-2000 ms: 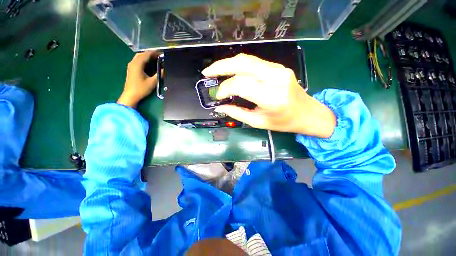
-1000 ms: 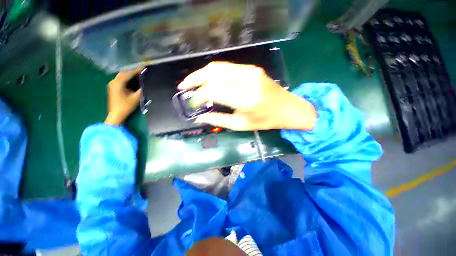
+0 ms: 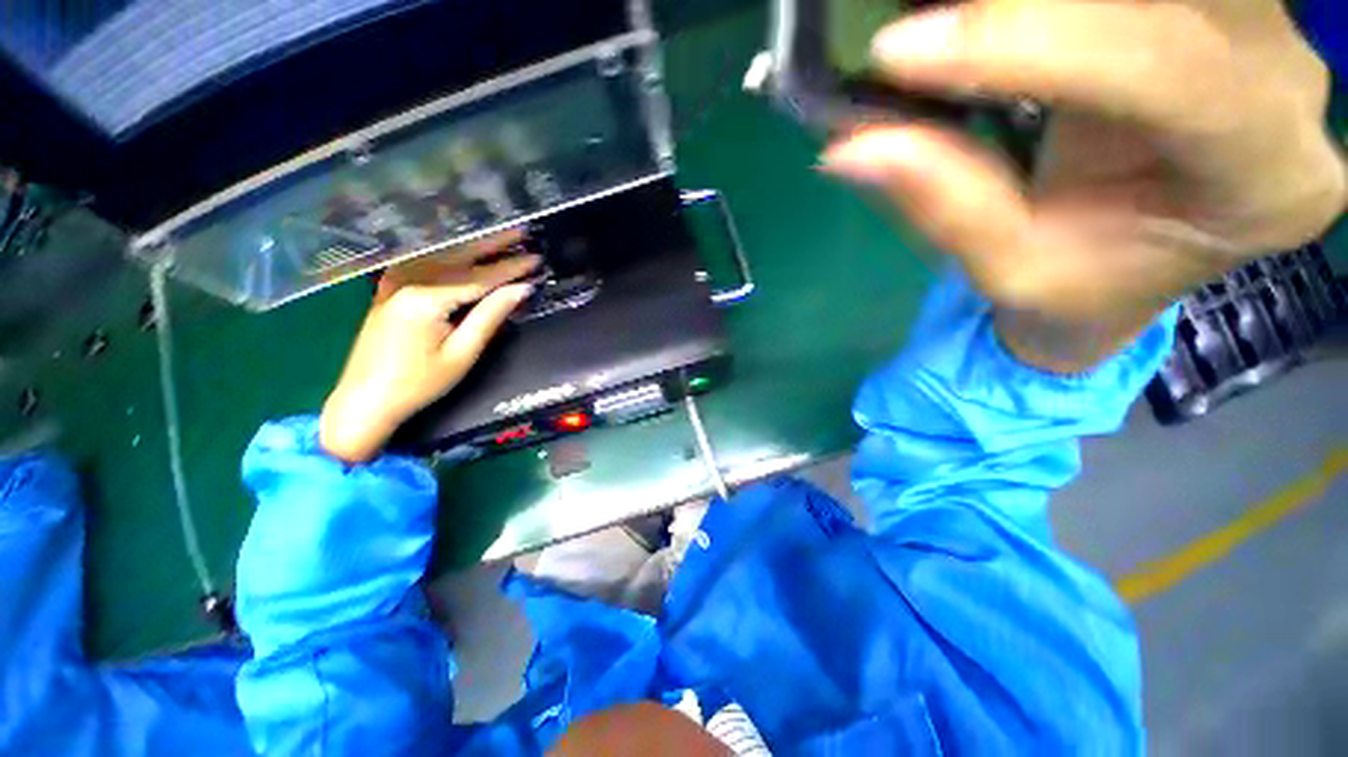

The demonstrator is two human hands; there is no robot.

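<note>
My right hand (image 3: pixel 1124 163) is raised close to the camera at the upper right. Its thumb and fingers grip a dark framed part (image 3: pixel 806 67) with a greenish face, blurred and cut by the top edge. The flat black machine box (image 3: pixel 606 333) sits on the bench with red digits, a glowing red-orange switch and a green light on its front. My left hand (image 3: pixel 414 348) lies over the box's left side, fingertips at the small dark nest (image 3: pixel 562 296), in front of the clear guard. Whether it holds anything is unclear.
The clear guard (image 3: pixel 444 192) stands over the box rear, below a large dark housing (image 3: pixel 296 89). A silvery side handle (image 3: pixel 727 244) is at the box's right. A black parts tray (image 3: pixel 1249 333) is partly behind my right arm. A pale hose (image 3: pixel 178 444) and another person's blue sleeve (image 3: pixel 37 592) are at left.
My right hand has lifted the framed part from above the box, up and right. My left hand has moved from beside the left handle onto the box top. The view has turned.
</note>
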